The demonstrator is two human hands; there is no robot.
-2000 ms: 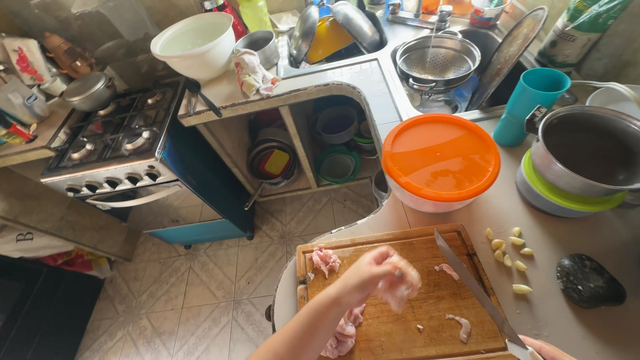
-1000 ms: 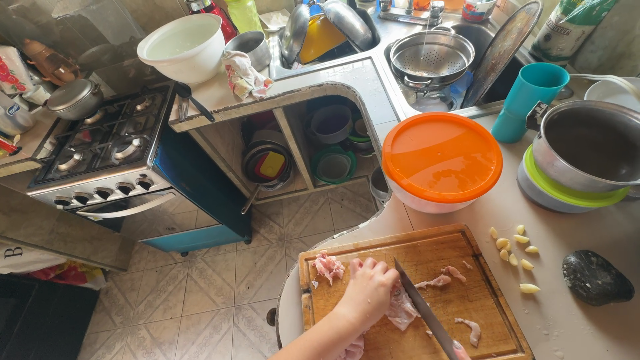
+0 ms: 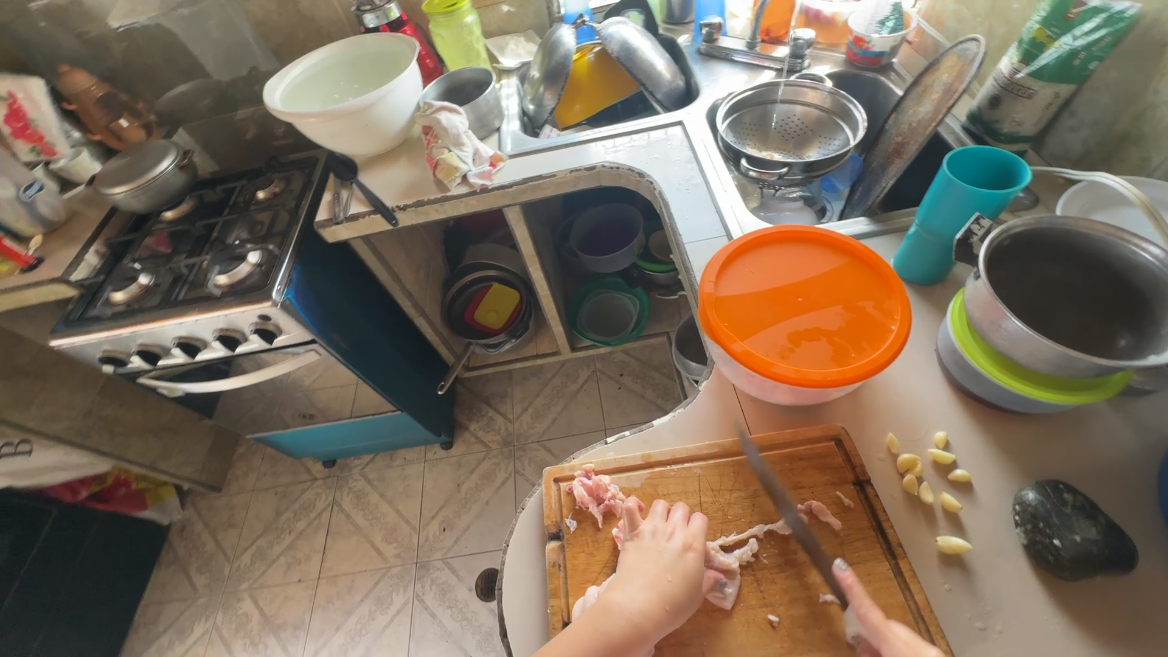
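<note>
On the wooden cutting board (image 3: 757, 607), my left hand (image 3: 662, 561) presses down with bent fingers on a piece of raw, pale pink meat (image 3: 725, 579). My right hand (image 3: 871, 616) grips a kitchen knife (image 3: 789, 511) at the board's right side, its blade pointing up and left over the board. A strip of meat or skin stretches from my left hand toward the blade. More raw meat (image 3: 598, 495) lies at the board's upper left corner, and some shows beside my left wrist. Small scraps lie to the right of the blade. The knife's handle is mostly hidden by my fingers.
Peeled garlic cloves (image 3: 954, 545) and a dark stone (image 3: 1074, 531) lie right of the board. Behind it stand a bowl with an orange lid (image 3: 805, 306), a turquoise cup (image 3: 958, 214) and a metal pot (image 3: 1077, 292). Water runs into a steel colander (image 3: 790, 128) in the sink. A gas stove (image 3: 196, 265) stands left.
Two seconds ago my left hand was raised over the board; it came down onto the meat and stays there. The knife has shifted on the board, its blade now slightly away from my left hand.
</note>
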